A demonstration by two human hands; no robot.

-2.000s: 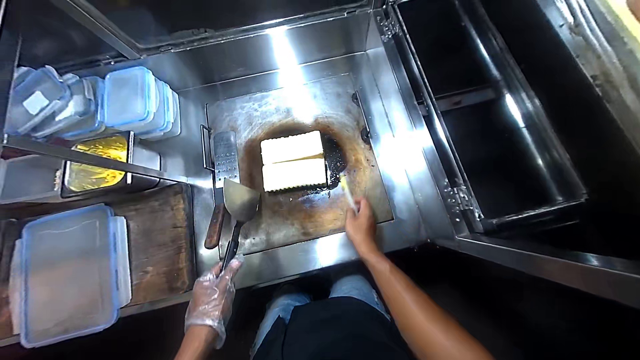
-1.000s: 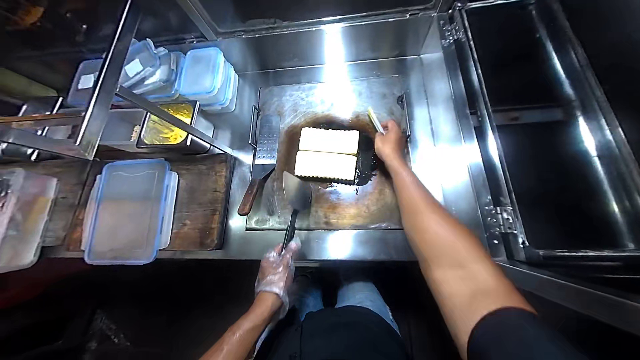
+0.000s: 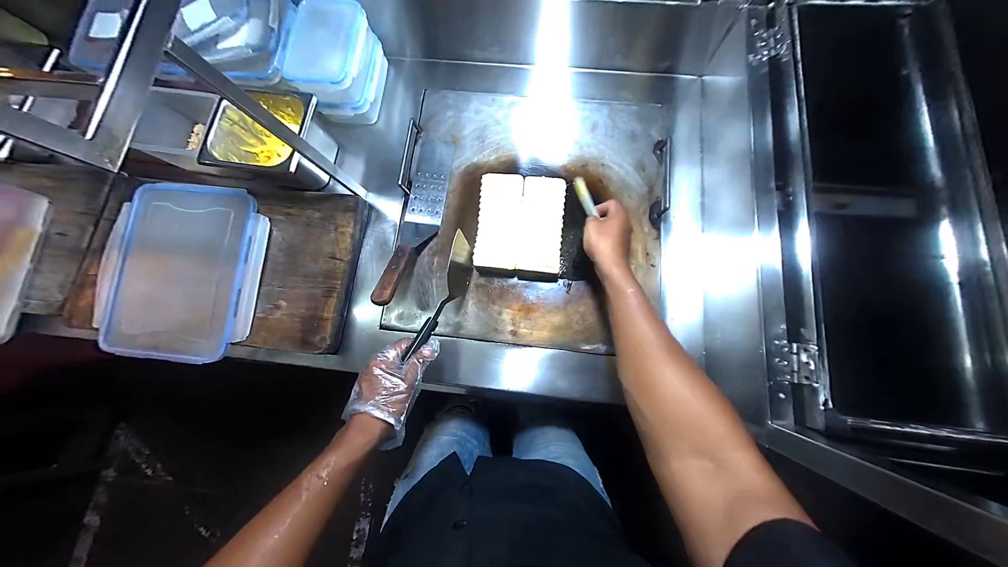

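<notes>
My left hand (image 3: 391, 383), in a clear plastic glove, grips the black handle of a metal spatula (image 3: 459, 272). The spatula's blade is over the griddle, just left of two pale, ridge-edged blocks, seemingly bread. The left block (image 3: 498, 223) and the right block (image 3: 541, 224) lie side by side on the steel griddle (image 3: 535, 315). My bare right hand (image 3: 608, 235) holds a small pale stick-like tool with a yellowish tip (image 3: 584, 195), right of the blocks; its exact kind is unclear. A perforated metal turner with a wooden handle (image 3: 394, 276) rests at the griddle's left edge.
Left of the griddle, a lidded plastic container (image 3: 179, 272) sits on a wooden board (image 3: 311, 276). Behind it stands a metal pan with a yellow spread (image 3: 256, 130), beside stacked plastic boxes (image 3: 327, 47). A metal-framed panel (image 3: 890, 220) is at the right.
The blocks, which lay one above the other in view, now stand side by side lengthwise. The spatula blade has tilted onto its edge. My right hand has stayed beside the blocks with its tool.
</notes>
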